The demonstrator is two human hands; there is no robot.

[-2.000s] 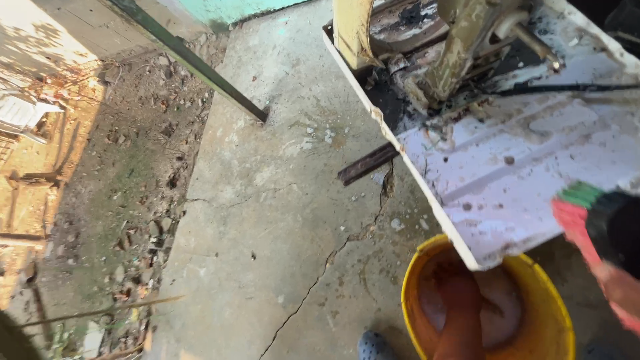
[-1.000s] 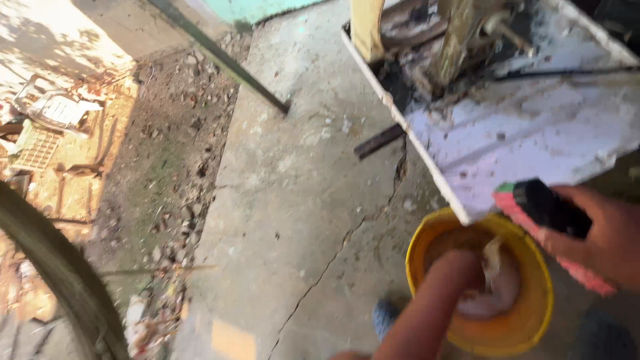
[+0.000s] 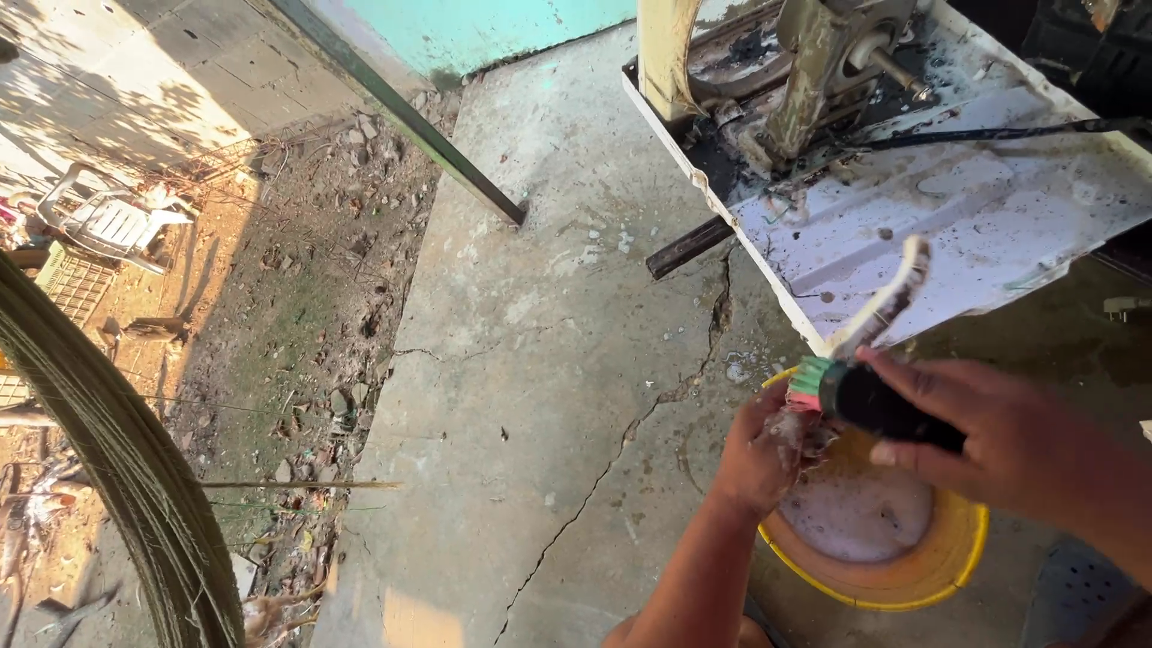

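Observation:
My right hand (image 3: 945, 414) grips the black handle of a scrub brush (image 3: 886, 405) with green and pink bristles. The bristles are at my left hand (image 3: 765, 445), whose fingers are closed around a soiled, pale curved piece (image 3: 886, 301) that sticks up above the brush; its material is unclear. Both hands are over a yellow bucket (image 3: 963, 562) of cloudy, sudsy water (image 3: 859, 513). Above the bucket, a dirty white metal panel (image 3: 954, 216) carries a grimy frame with a metal shaft (image 3: 900, 74).
A dark bar (image 3: 688, 247) juts from under the panel over cracked concrete (image 3: 540, 360). A green metal post (image 3: 423, 135) stands at upper left. Thick fibrous cords (image 3: 117, 459) hang at left. A white plastic chair (image 3: 117, 216) lies beyond the rubble strip. A perforated shoe (image 3: 1075, 585) shows at lower right.
My left hand has come up out of the bucket with the pale piece. My right hand has brought the brush left from beside the panel's edge to my left hand.

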